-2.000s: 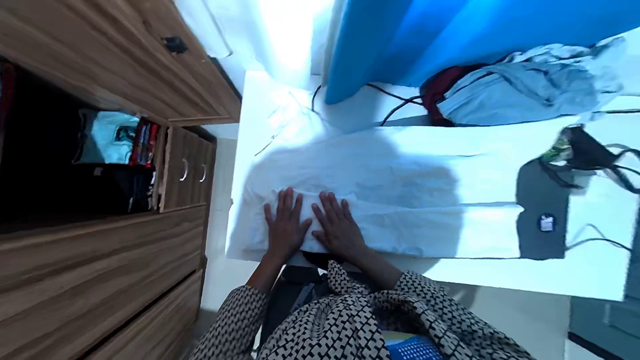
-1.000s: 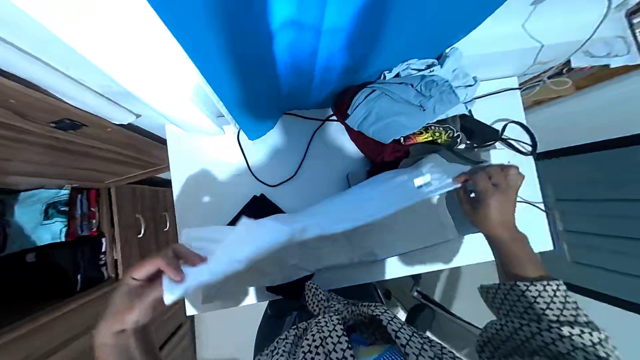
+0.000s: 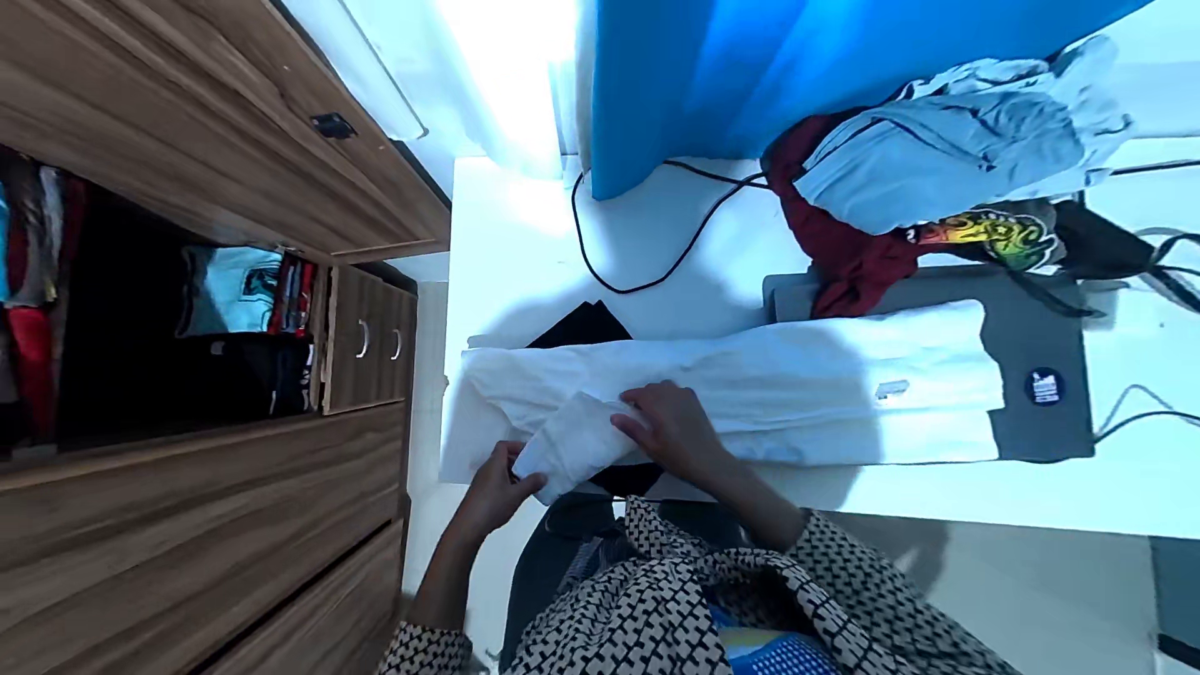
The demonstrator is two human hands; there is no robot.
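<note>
A white cloth garment [image 3: 797, 375] lies in a long folded strip across the white table. At its left end, a smaller part such as a sleeve [image 3: 574, 448] is turned toward my body. My left hand [image 3: 495, 487] pinches the lower left corner of that part between thumb and fingers. My right hand [image 3: 670, 427] rests at its upper right edge, thumb and fingers on the cloth; whether it grips is unclear. Beneath the garment's right end lies a grey laptop [image 3: 1045, 375] with a round sticker. Black cloth [image 3: 586, 325] shows behind the strip.
Crumpled light blue clothing [image 3: 947, 150] and a dark red garment [image 3: 844, 253] are heaped at the back right, beside a black strapped item [image 3: 1106, 244]. A black cable [image 3: 647, 286] loops over the table [image 3: 506, 234]. A blue curtain [image 3: 750, 75] hangs behind; an open wooden wardrobe [image 3: 234, 141] stands left.
The white garment, held up lengthwise between both hands a second ago, now lies on the table. My right hand has moved left from its far right end, closer to my left hand.
</note>
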